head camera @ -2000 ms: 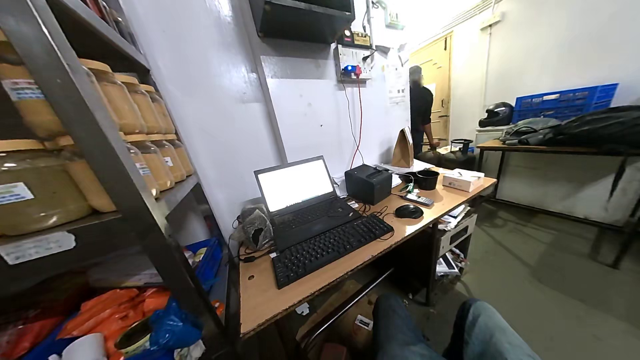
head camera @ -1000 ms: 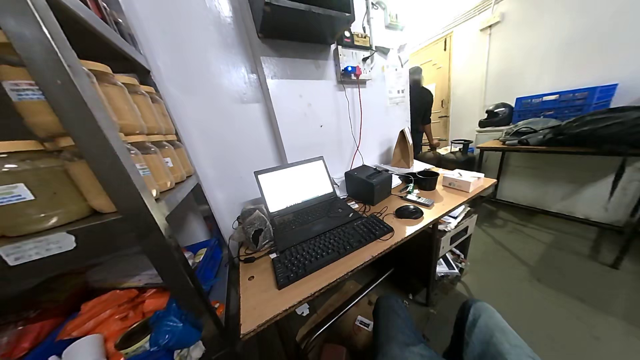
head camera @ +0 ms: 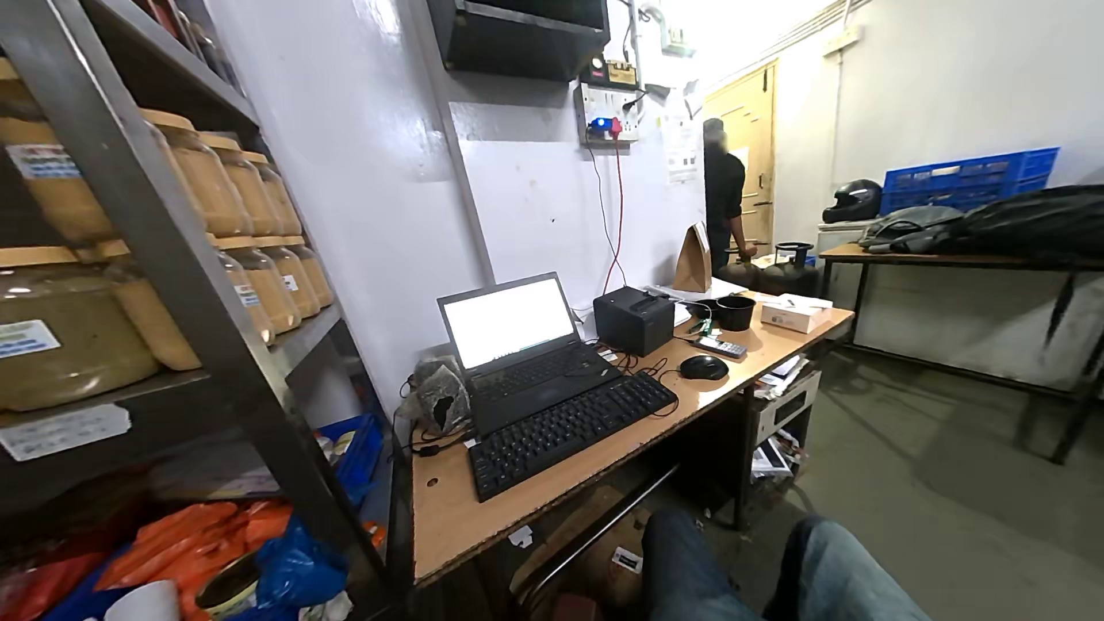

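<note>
Neither of my hands shows in the head view; only my jeans-clad legs reach in at the bottom. On the wooden desk [head camera: 535, 509] an open laptop [head camera: 516, 323] has a bright screen. A black keyboard [head camera: 569, 431] lies in front of it, partly against its base. To the right are a black mouse [head camera: 704, 368] and a cordless handset or remote [head camera: 720, 348]. Behind these stands a black box-shaped device [head camera: 634, 321], perhaps a small printer. A black bowl [head camera: 735, 312], a white box [head camera: 795, 314] and a brown paper bag [head camera: 693, 260] sit toward the far end.
A metal rack [head camera: 185, 285] with lidded jars [head camera: 259, 280] stands at the left, above orange plastic bags [head camera: 185, 548]. Cables hang from a wall switchboard [head camera: 609, 114]. A person in dark clothes [head camera: 723, 198] stands by the door. At the right, a table [head camera: 949, 257] holds black covers.
</note>
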